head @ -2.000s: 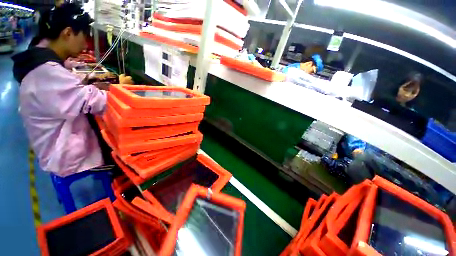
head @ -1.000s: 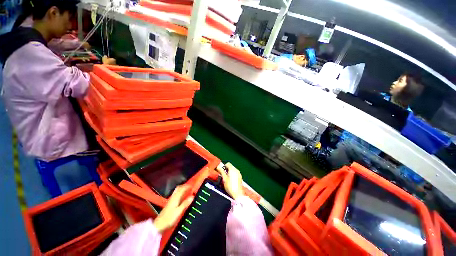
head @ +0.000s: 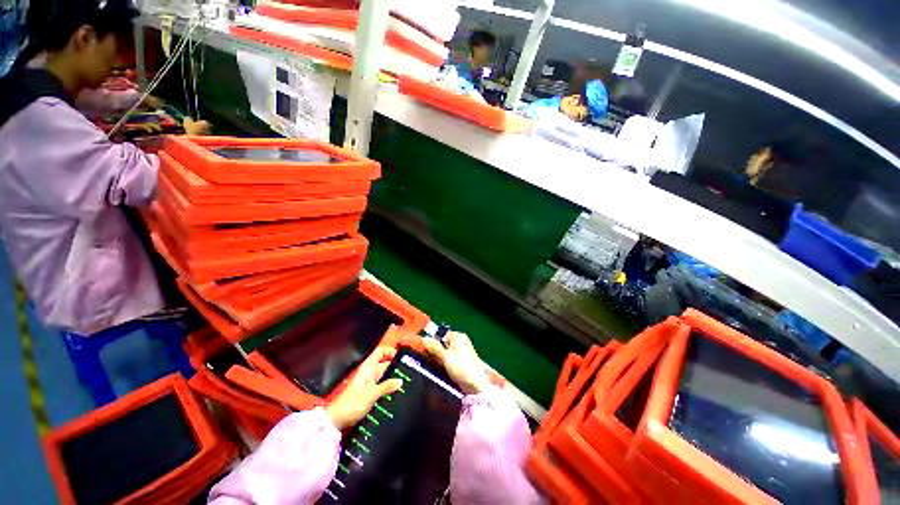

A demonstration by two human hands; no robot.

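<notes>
A tablet point(head: 407, 434) with rows of small green and white text on its black screen lies in front of me, cut off by the bottom edge. My left hand point(head: 363, 391) rests at its left side, fingers apart, with the thumb over the screen. My right hand point(head: 456, 360) is at its top edge, fingers pinched around a small dark plug point(head: 440, 333) with a light tip. I cannot tell whether the plug touches the tablet. A dark tablet in an orange foam tray point(head: 331, 340) lies just beyond my left hand.
A leaning stack of orange trays point(head: 266, 212) stands left, beside a person in a pink smock point(head: 74, 197). Another tray point(head: 128, 449) is low left. Tilted trays with a glossy tablet point(head: 760, 414) are at right. A white shelf point(head: 572, 178) with a blue bin point(head: 829, 247) runs across.
Both hands came into view over the tablet, which shows its list. Since one second ago my left thumb moved onto the screen, and the small plug at my right hand became visible.
</notes>
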